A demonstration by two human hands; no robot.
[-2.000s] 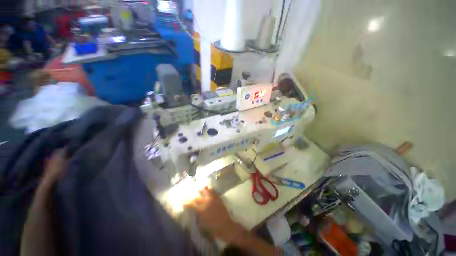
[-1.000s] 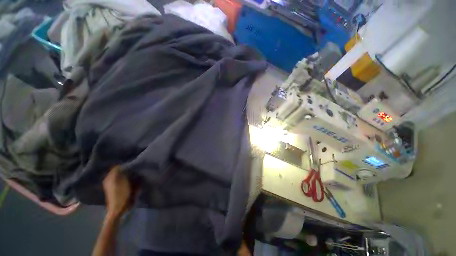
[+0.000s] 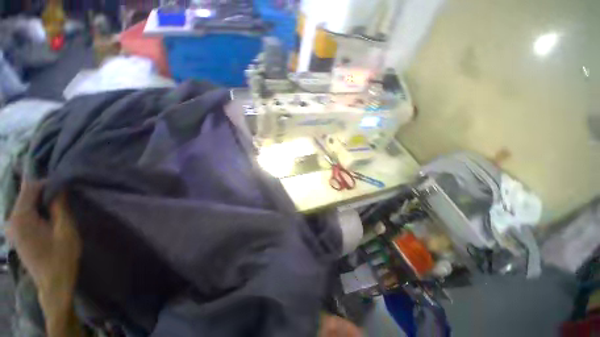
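Observation:
A large dark grey-navy cloth (image 3: 177,217) fills the left and lower middle, draped over the left part of the table and hanging toward me. My left hand (image 3: 49,230) grips a bunched fold of it at the far left, thumb and fingers around the cloth. My right hand (image 3: 339,326) shows only as a small blurred part at the bottom edge, beside the cloth's lower right; its fingers cannot be made out. The white sewing machine (image 3: 316,118) stands behind, its lamp glaring over the needle area, which is hidden by the light.
Red-handled scissors (image 3: 342,178) and a slim blue tool (image 3: 368,179) lie on the cream table (image 3: 309,194). A white roll (image 3: 350,230) hangs below the table edge. A cluttered tray with an orange-red box (image 3: 414,253) is at right. Grey cloth (image 3: 470,174) lies beyond it.
The view has swung left and back over the last second. My left hand is now higher, holding a raised fold at the far left. The cloth is pulled up and spread toward me.

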